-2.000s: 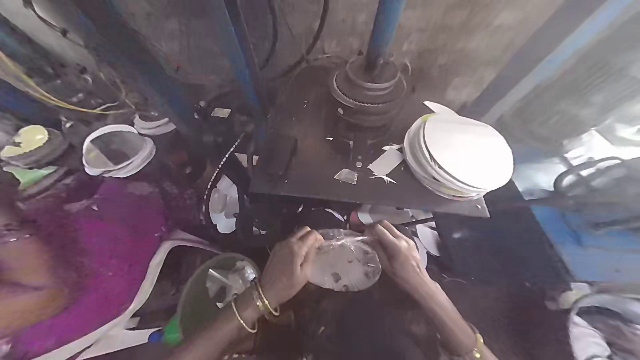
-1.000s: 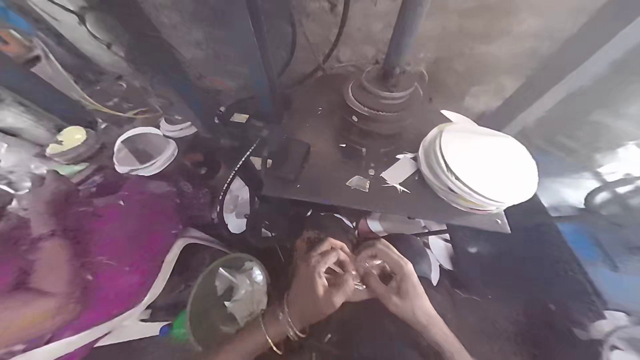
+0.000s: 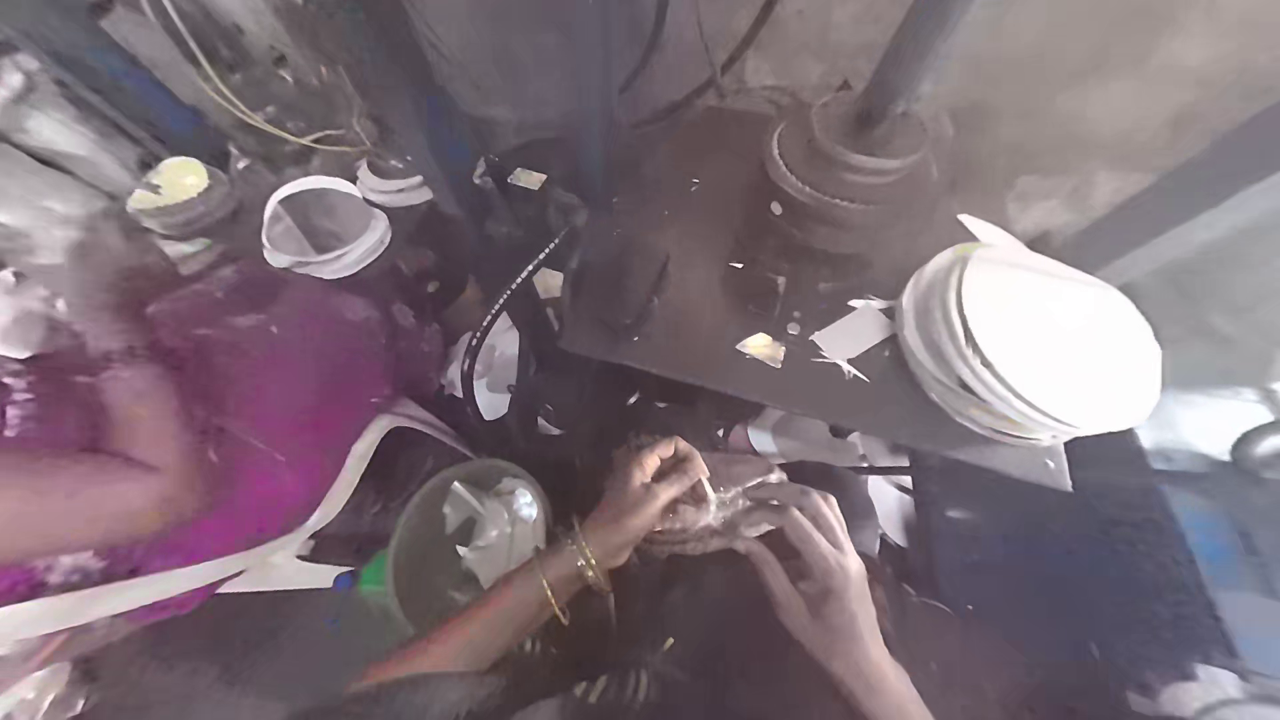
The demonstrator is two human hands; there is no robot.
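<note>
My left hand (image 3: 650, 495), with gold-coloured bangles at the wrist, pinches the left side of a clear plastic piece (image 3: 715, 505) near the bottom middle. At its other side is my right hand (image 3: 805, 540), fingers bent over the plastic; how firmly they grip is unclear. The plastic is blurred and partly covered by my fingers. Left of my left forearm stands a round tub (image 3: 415, 550) with crumpled clear and white scraps in it. A stack of white round discs (image 3: 1060, 340) lies on the dark metal table (image 3: 670, 310) at the right.
Behind the table's middle rises a metal post (image 3: 905, 60) on a round base. White and yellowish scraps (image 3: 855, 330) lie by the discs. At the left, a person in purple clothing (image 3: 270, 370) sits beside a white strip (image 3: 350, 490). Round white rings (image 3: 325, 225) lie farther back.
Two seconds ago both hands held the clear round plastic out flat; one second ago they were close together over it. Now they are farther apart again. The view has shifted.
</note>
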